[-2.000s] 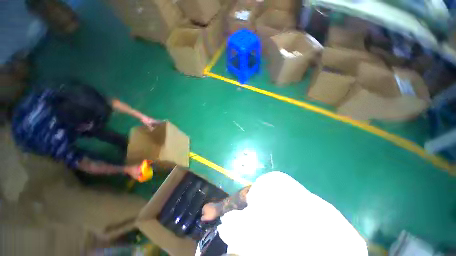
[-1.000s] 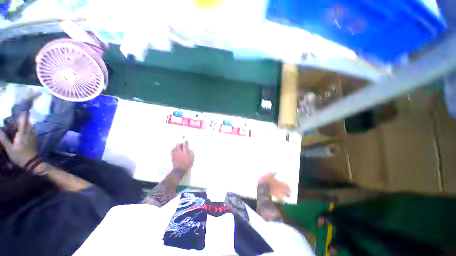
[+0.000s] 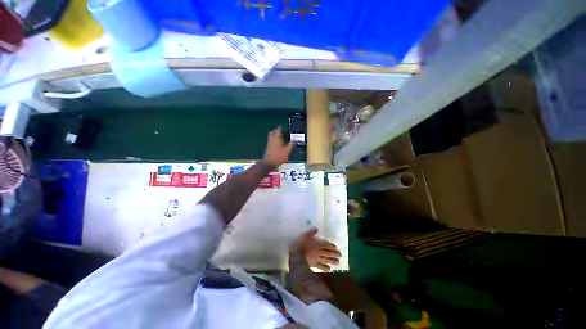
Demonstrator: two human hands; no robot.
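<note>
My left hand [image 3: 278,149] reaches over the far edge of the white work board [image 3: 128,212] onto the dark green conveyor belt [image 3: 186,132]. Its fingers are apart, just left of a small black product box [image 3: 297,128] with a white label. The box stands at the belt's right end against a tan cardboard tube [image 3: 319,128]; I cannot tell whether the fingers touch it. My right hand [image 3: 320,252] is over the board's near right corner, fingers apart and empty. Another black product box [image 3: 83,132] lies farther left on the belt.
A shelf edge [image 3: 212,76] with a light-blue sheet [image 3: 142,67] and a blue crate [image 3: 308,26] runs above the belt. A slanting grey post [image 3: 411,103] stands right. Brown cartons [image 3: 507,173] and flattened ones lie beyond it. A pink fan [image 3: 9,167] and another person's arm [image 3: 19,281] are at left.
The view has turned from the floor cartons to the bench, then shifted right. My left hand has moved from the board out to the black box on the belt. My right hand stays by the board's right corner.
</note>
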